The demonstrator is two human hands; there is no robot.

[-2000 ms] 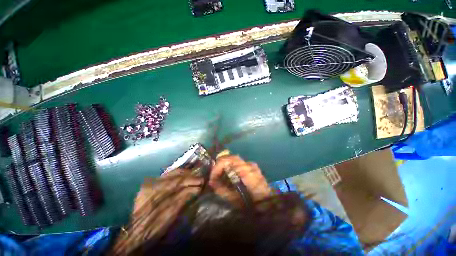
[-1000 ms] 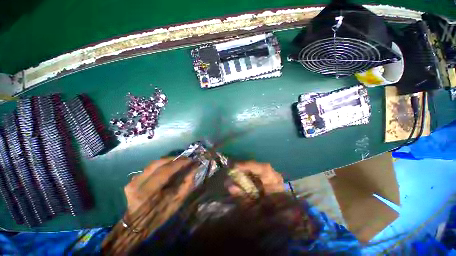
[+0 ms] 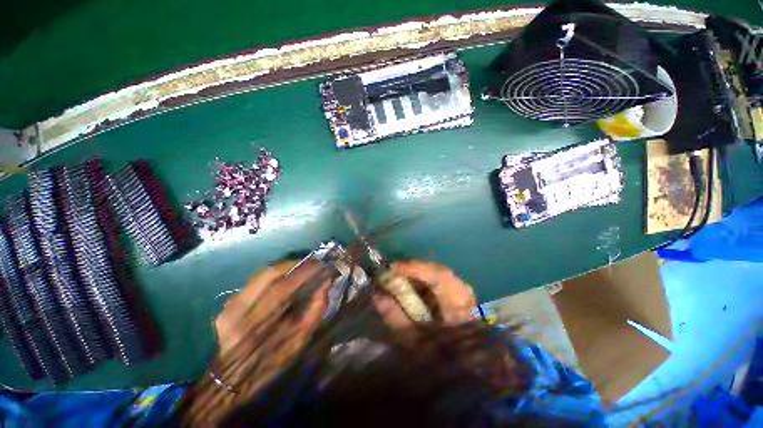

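A circuit board lies at the near edge of the bench, mostly hidden by my hands and by dark hair hanging into the view. My left hand holds the board's left side. My right hand is closed round the pale yellowish grip of a slim tool, likely a soldering iron. Its thin tip points up and left over the board; contact is too blurred to tell. A thin pale line shows beside my left fingers. A loose heap of small pinkish-silver components lies beyond my left hand.
Dark ribbed component rows stand at left. Boards lie at the back and right. A fume fan, white round cup and wooden pad are further right. A chipped rail runs behind; a cardboard box is below the edge.
The view has shifted since the first frame, and the belt boards have left it. The tool's grip has turned steeper and shows more clearly. My hands stay at the board.
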